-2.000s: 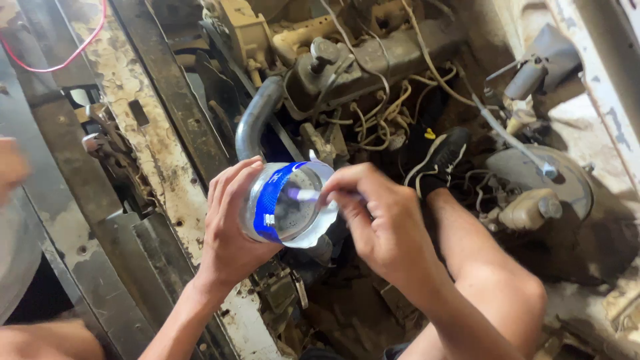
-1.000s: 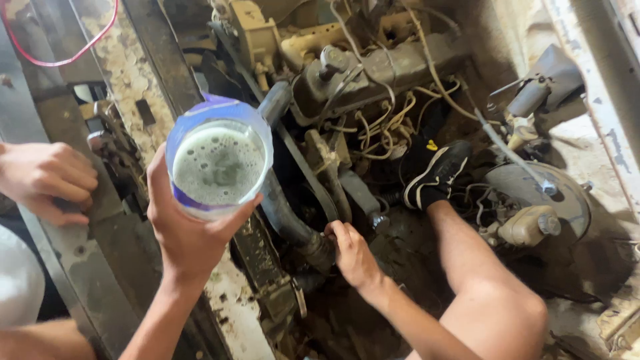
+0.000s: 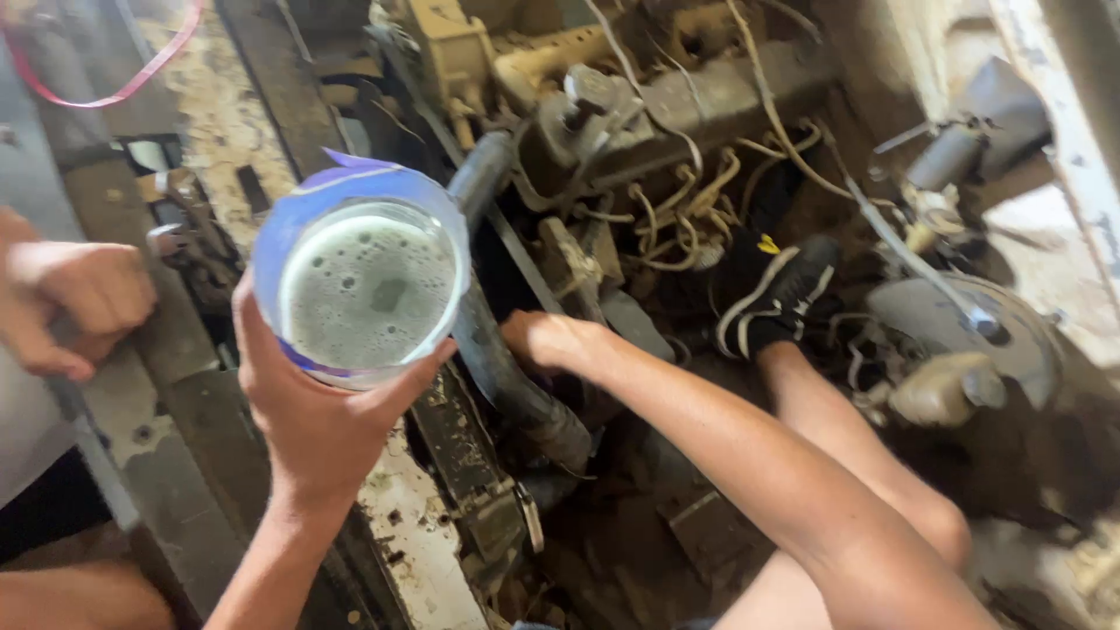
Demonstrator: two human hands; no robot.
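Observation:
My left hand (image 3: 324, 411) is wrapped around a clear cut-open container (image 3: 376, 289) with a torn blue label, held upright over the front of an engine bay. Foamy, greenish liquid with bubbles lies inside it. To the right of the container, my right hand (image 3: 547, 341) reaches down behind a thick black radiator hose (image 3: 494, 359). Its fingers are hidden there among the engine parts, so what they touch does not show. Above that hand is the engine's valve cover (image 3: 682, 105), with a cap (image 3: 591, 87) on it and spark plug leads (image 3: 674, 227) alongside.
Another person's hand (image 3: 87, 297) rests on the metal front frame (image 3: 149, 411) at left. My foot in a black shoe (image 3: 779, 293) stands inside the bay. A round brake booster (image 3: 971, 341) and a reservoir (image 3: 945, 389) are at right; a red cable (image 3: 114, 96) loops at upper left.
My right hand was at the container's mouth, then at the hose, and now reaches behind the hose. The container, first tilted, is upright with foamy liquid showing. The other person's hand has come further into view.

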